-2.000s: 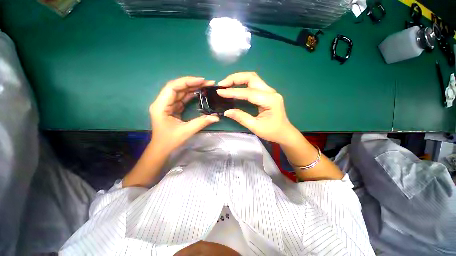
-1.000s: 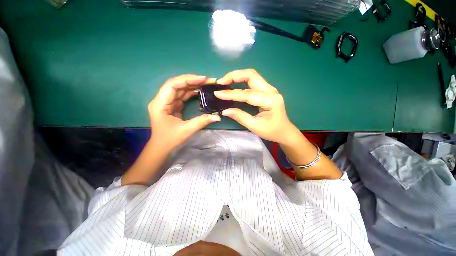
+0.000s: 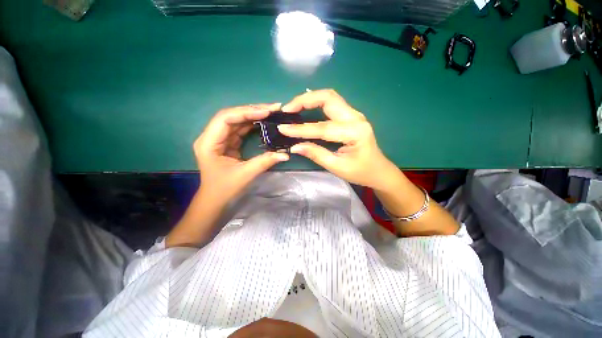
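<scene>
A black glossy watch head (image 3: 272, 133) is held between both hands above the bench's front edge. My left hand (image 3: 228, 142) grips its left side, with fingers at the top edge and the thumb at the bottom edge. My right hand (image 3: 340, 135) grips its right side, with one finger lying across the dark face and the thumb at the lower edge. The right part of the watch head is hidden under my right fingers. I cannot tell whether the module sits fully in the frame.
Behind the hands are a glare-washed white disc (image 3: 303, 39), black tweezers (image 3: 366, 35), a loose module (image 3: 416, 41) and an empty black frame (image 3: 460, 53). Stacked clear trays (image 3: 317, 9) lie at the far edge, a dispenser bottle (image 3: 542, 49) at right. Seated people in smocks flank both sides.
The hands hold the watch head in nearly the same place; the right finger on its face has shifted slightly left. The view has shifted a little, moving the bench items in the picture.
</scene>
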